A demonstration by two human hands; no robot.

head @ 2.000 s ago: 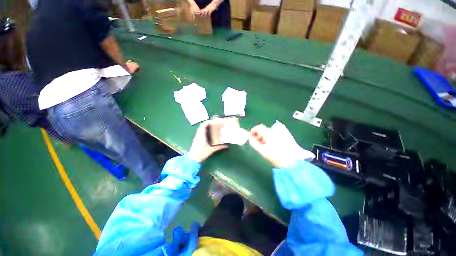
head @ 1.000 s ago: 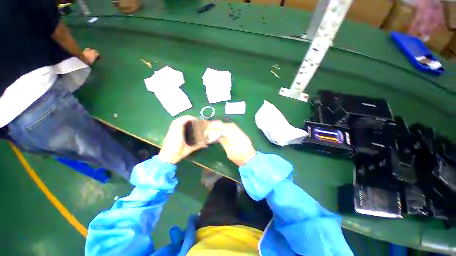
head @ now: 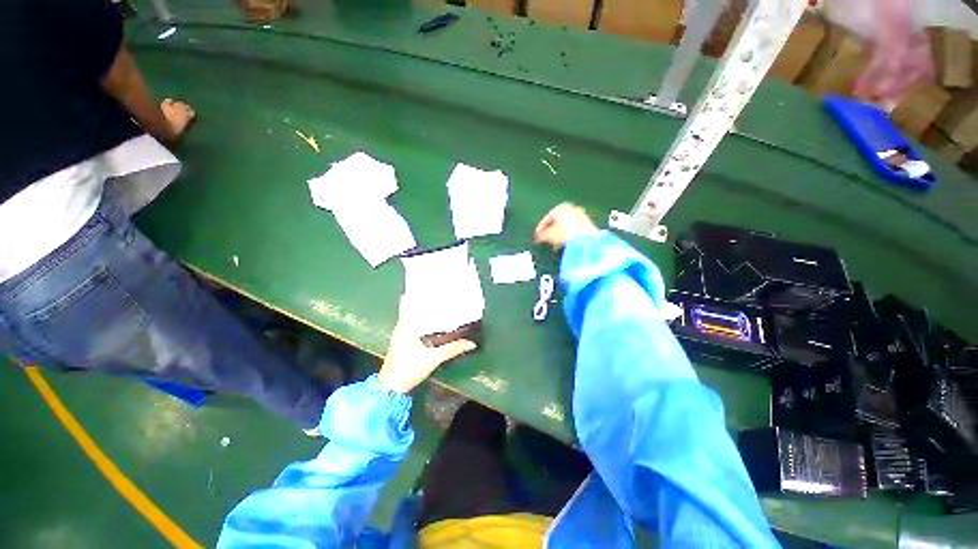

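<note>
My left hand [head: 416, 356] holds an open box at the bench's front edge; its dark brownish side shows by my thumb. A white panel or insert [head: 442, 290] stands over most of it. My right hand [head: 565, 223] is over the bench beyond a small white card [head: 512, 268]; its fingers look curled and I cannot tell if they hold anything. A thin white coiled piece, perhaps a cable [head: 544, 297], lies beside my right sleeve. Two groups of white leaflets lie farther back, one at left [head: 370, 220] and one in the middle [head: 477, 201].
Black retail boxes [head: 826, 370] are heaped at right, one with a bright picture panel [head: 721, 324]. A perforated metal upright [head: 702, 139] stands behind. A blue tray [head: 874, 139] is at far right. A person in dark top and jeans [head: 118, 290] stands at left.
My right hand has left the box and moved right and away. The box in my left hand now shows a large white face. The coiled piece now shows right of the card; the ring is out of sight.
</note>
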